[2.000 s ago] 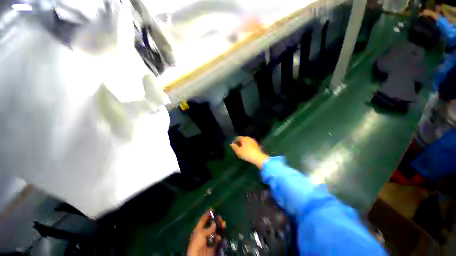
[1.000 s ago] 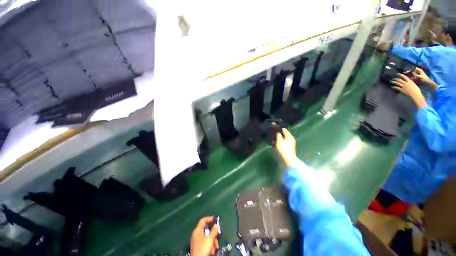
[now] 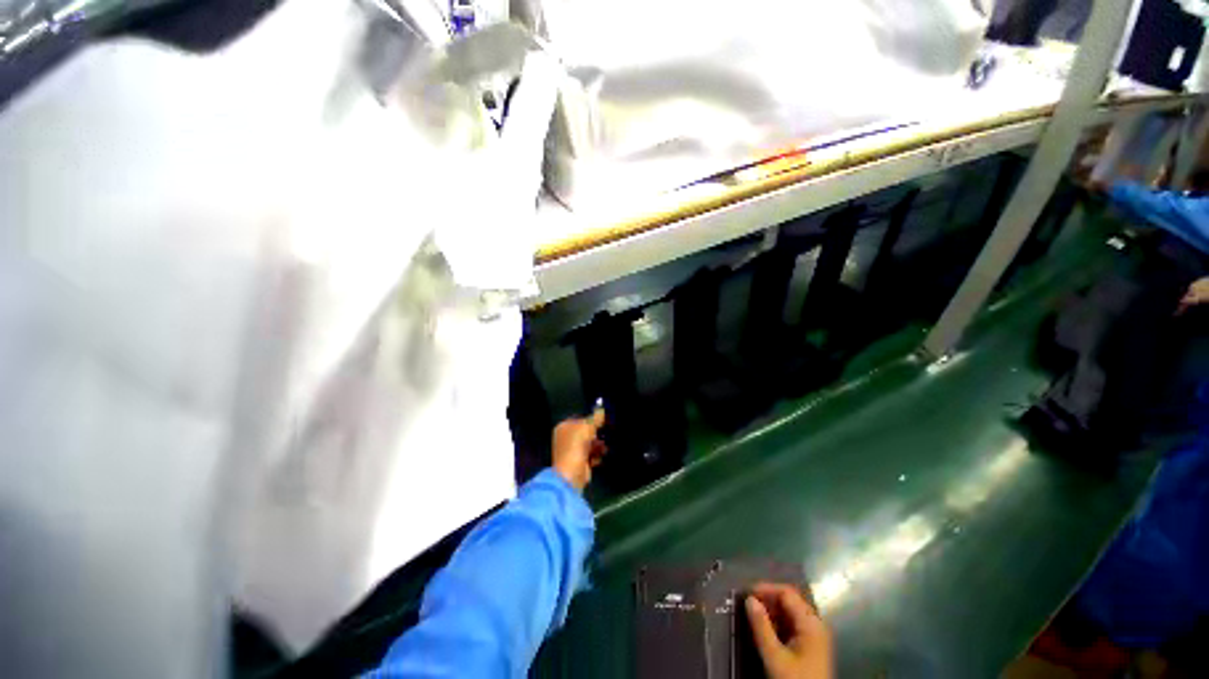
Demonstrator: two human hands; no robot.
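Observation:
My left hand (image 3: pixel 579 448) is closed around a small bagged accessory, of which only a shiny tip (image 3: pixel 599 406) shows. It is at the front of an open black box (image 3: pixel 610 358) with a tall upright flap. Dark booklets (image 3: pixel 676 623) lie in side-by-side piles at the bottom centre, cut off by the picture's edge. My right hand (image 3: pixel 792 633) is at the right-hand pile, fingertips touching its top. Whether it grips a booklet cannot be told.
More black boxes (image 3: pixel 695 325) stand in a row along the far side of the green belt (image 3: pixel 862 491). A white sheet (image 3: pixel 385 438) hangs over the left side. A slanted grey post (image 3: pixel 1008 219) meets the belt. Other people's blue sleeves (image 3: pixel 1167 212) and dark piles (image 3: pixel 1107 358) are at right.
My left hand has moved from the lower middle up to a box. My right hand has come back from the boxes to the booklets. The white sheet covers more of the left side.

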